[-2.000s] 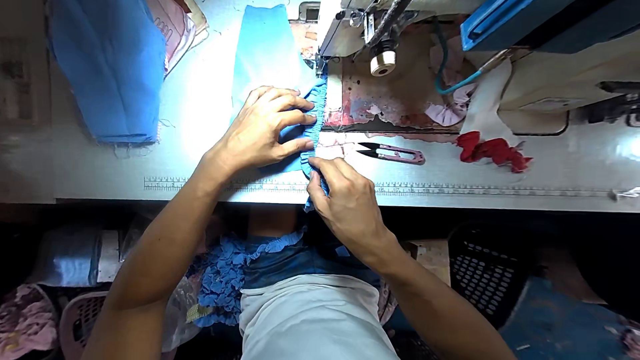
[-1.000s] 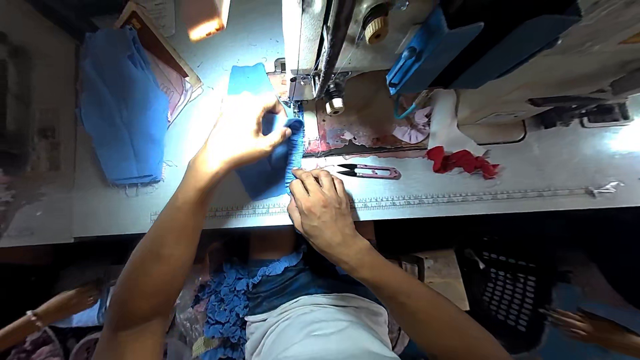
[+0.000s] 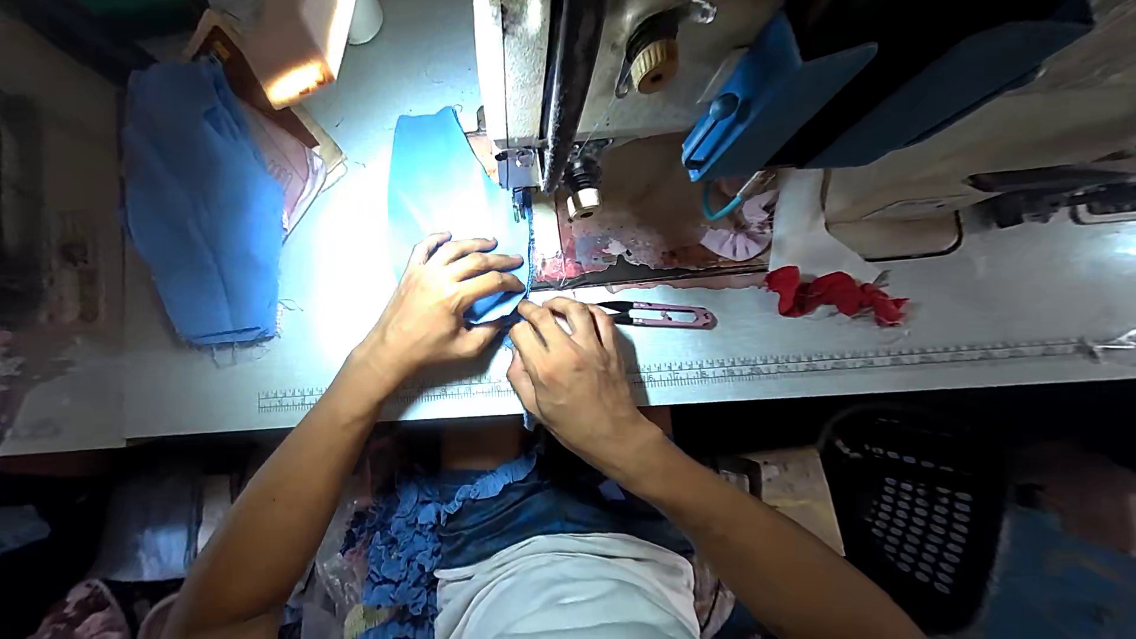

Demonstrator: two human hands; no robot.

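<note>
A light-blue fabric piece (image 3: 444, 177) lies on the table, its right edge under the presser foot (image 3: 521, 204) of a sewing machine (image 3: 524, 89). My left hand (image 3: 448, 297) rests on the lower part of this fabric with its fingers spread. Close by on the right, my right hand (image 3: 572, 364) pinches the fabric's lower edge, where a gathered blue strip (image 3: 530, 417) hangs below the fingers. Thread snips (image 3: 670, 315) with a pink handle lie just right of my right hand. More gathered blue ruffle (image 3: 404, 541) is piled at my lap.
Folded blue fabric (image 3: 204, 213) lies at the left. A red fabric scrap (image 3: 839, 295) and a pale scrunched scrap (image 3: 741, 235) lie to the right. A measuring tape (image 3: 852, 357) runs along the table's front edge. Below right stands a black perforated basket (image 3: 919, 524).
The left hand, raised and curled at the fabric a second ago, now lies flat with spread fingers. The ruffled strip seen along the fabric's right edge earlier is now mostly out of sight there.
</note>
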